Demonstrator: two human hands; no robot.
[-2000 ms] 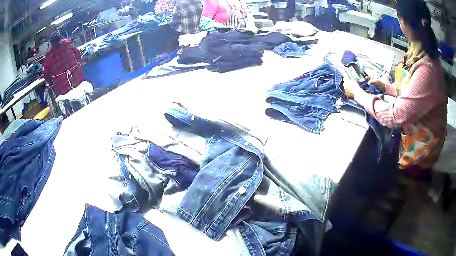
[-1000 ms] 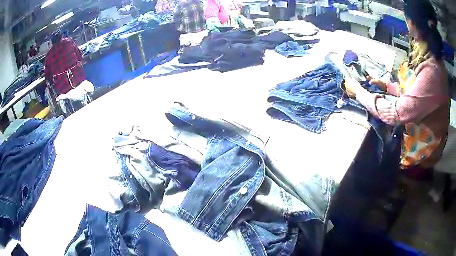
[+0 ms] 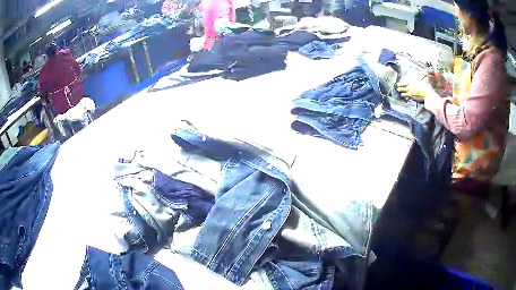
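Observation:
A denim jacket (image 3: pixel 240 218) lies spread in loose folds on the white table in front of me. Its dark blue outside and stitched button strip face up at the middle, with a metal button. Its pale inside shows at the left and right, with a dark navy pocket bag (image 3: pixel 182 195) on the left part. Its lower right part reaches the table's right edge. Neither my left hand nor my right hand is in the picture.
The white table (image 3: pixel 226 102) bears denim at the left edge (image 3: pixel 22 198), bottom left (image 3: pixel 130 272) and a dark heap at the far side (image 3: pixel 243 54). A person (image 3: pixel 481 102) at the right handles another jacket (image 3: pixel 339 102). Another person (image 3: pixel 59 82) stands far left.
The whole view has shifted slightly, so the table things sit a little further left. The person at the right has moved their hands on their jacket. The jacket before me lies the same.

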